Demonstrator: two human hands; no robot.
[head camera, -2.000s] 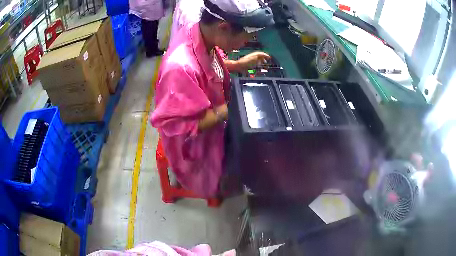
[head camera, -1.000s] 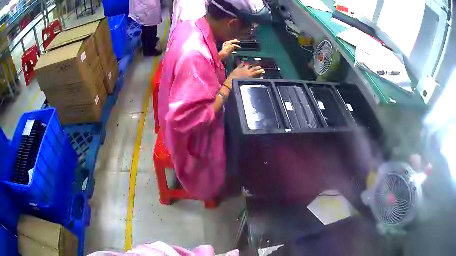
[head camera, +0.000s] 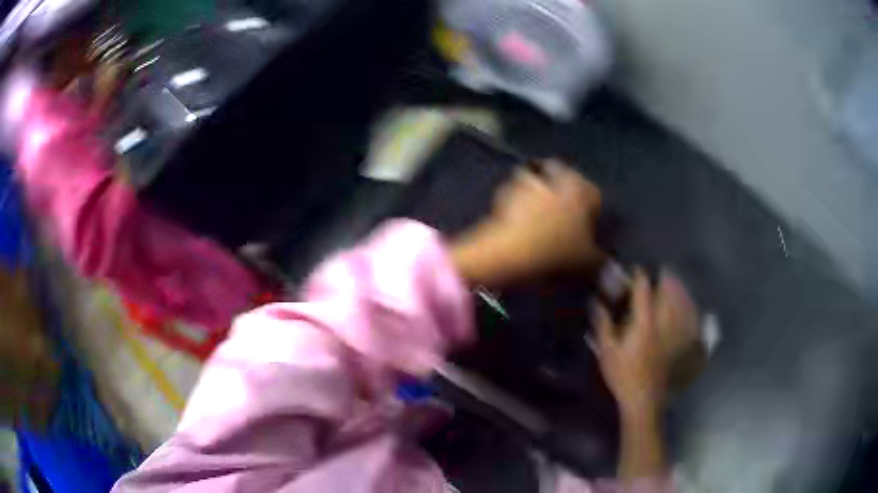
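The view is strongly blurred. My left hand (head camera: 539, 226), at the end of a pink sleeve, is over the dark bench surface with its fingers bent downward. My right hand (head camera: 647, 337) is just below and to its right, fingers spread and curled over something dark. The two hands are close together. A small whitish patch (head camera: 613, 279) shows between them, and another (head camera: 710, 332) is beside my right hand. Dark, flat shapes lie under the hands, but blur hides their outlines. I cannot tell whether either hand holds anything.
The black tray stack (head camera: 260, 125) is at upper left, with white labels on its top. A pale paper sheet (head camera: 404, 144) lies near it. A white fan (head camera: 525, 48) stands at the top. A co-worker's pink sleeve (head camera: 106, 221) and red stool (head camera: 173, 327) are at left.
The view has swung down and right onto the bench before me. Both my hands have come into the picture. The tray stack, co-worker and fan have shifted up and left.
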